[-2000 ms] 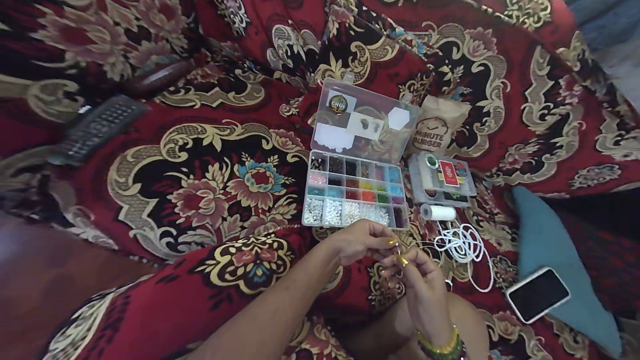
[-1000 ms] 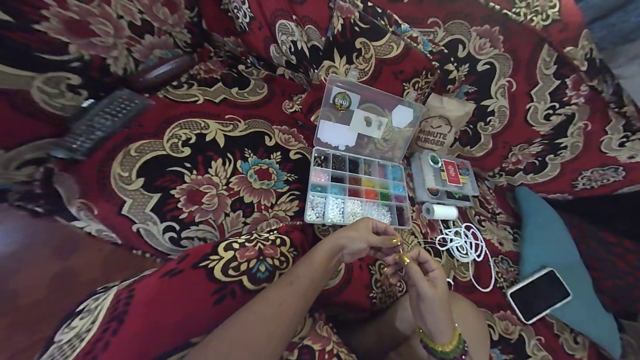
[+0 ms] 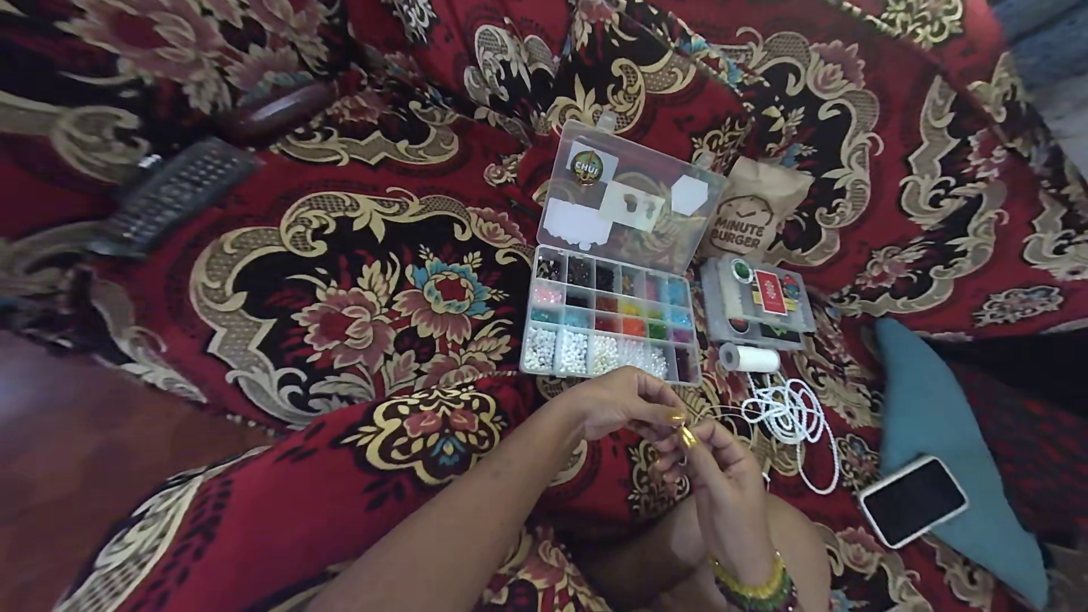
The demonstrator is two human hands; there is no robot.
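Note:
My left hand and my right hand meet fingertip to fingertip, each pinching a thin white cord. Whether a bead sits between the gold-nailed fingers is too small to tell. From the fingers the cord runs right to a loose coil of white cord or strung beads, beside a white thread spool. Just beyond my left hand lies an opened clear plastic bead box, its compartments holding white, pink, orange, green, blue and dark beads. Beaded bracelets circle my right wrist.
A second clear plastic case lies right of the bead box, with a brown paper bag behind it. A smartphone rests partly on a teal cloth. A remote control lies far left on the floral red cover.

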